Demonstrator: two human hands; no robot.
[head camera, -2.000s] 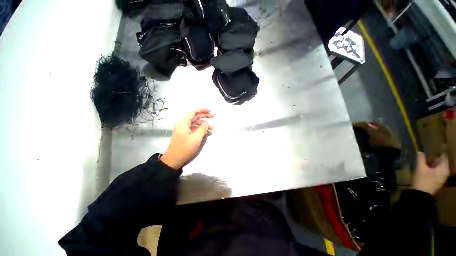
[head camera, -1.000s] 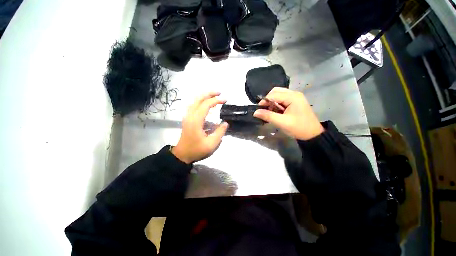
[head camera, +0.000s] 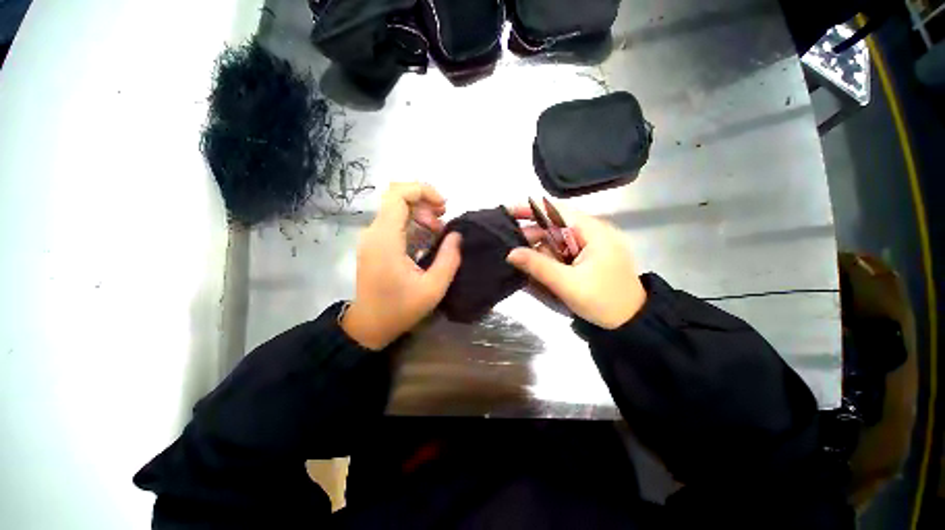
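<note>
A small black fabric pouch (head camera: 481, 265) is held between my two hands above the metal tabletop. My left hand (head camera: 399, 271) pinches its left edge with thumb and fingers. My right hand (head camera: 594, 271) grips its upper right edge between thumb and fingers. Thread snips (head camera: 554, 228) with a pinkish grip sit in my right hand, dark blades pointing up and away from me. The fingertips behind the pouch are partly hidden.
Another black pouch (head camera: 592, 143) lies flat beyond my right hand. Several black pouches (head camera: 463, 31) are grouped at the far side. A fuzzy black thread pile (head camera: 264, 135) is at left. A thin black cord (head camera: 772, 294) runs across the metal table (head camera: 725, 243) at right.
My right hand came from off the table's right side to the pouch, now with the snips showing. My left hand closed on the pouch, which has turned from edge-on to show its broad face.
</note>
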